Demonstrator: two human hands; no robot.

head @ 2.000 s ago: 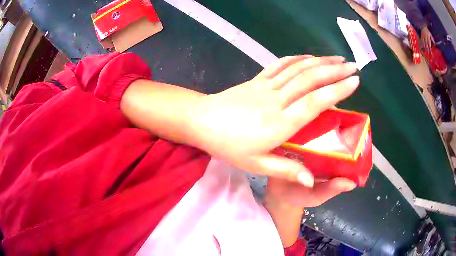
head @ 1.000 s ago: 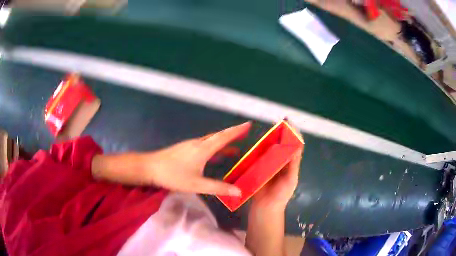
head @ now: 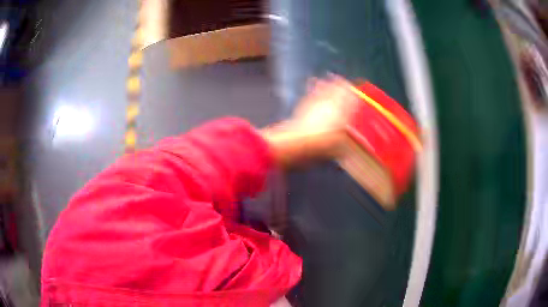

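My left hand (head: 324, 111), badly blurred, reaches out from a red sleeve at the upper middle. It holds the left edge of a red retail box (head: 387, 135) with a yellow stripe along its upper edge. A tan flap or inner side shows along the box's lower left. The box is tilted over the dark green work surface (head: 342, 252). My fingertips are too blurred to make out. My right hand is not in view, and neither is the box it held.
A pale metal edge strip (head: 425, 180) runs down the right, with a green belt (head: 474, 180) beyond it. A large brown carton (head: 219, 47) stands at the top. Grey floor (head: 90, 72) with yellow-black tape (head: 133, 90) is on the left.
The view has swung left, bringing floor and carton in. My left hand has left the open box and moved onto the red box with the tan flap. My right hand has gone out of view.
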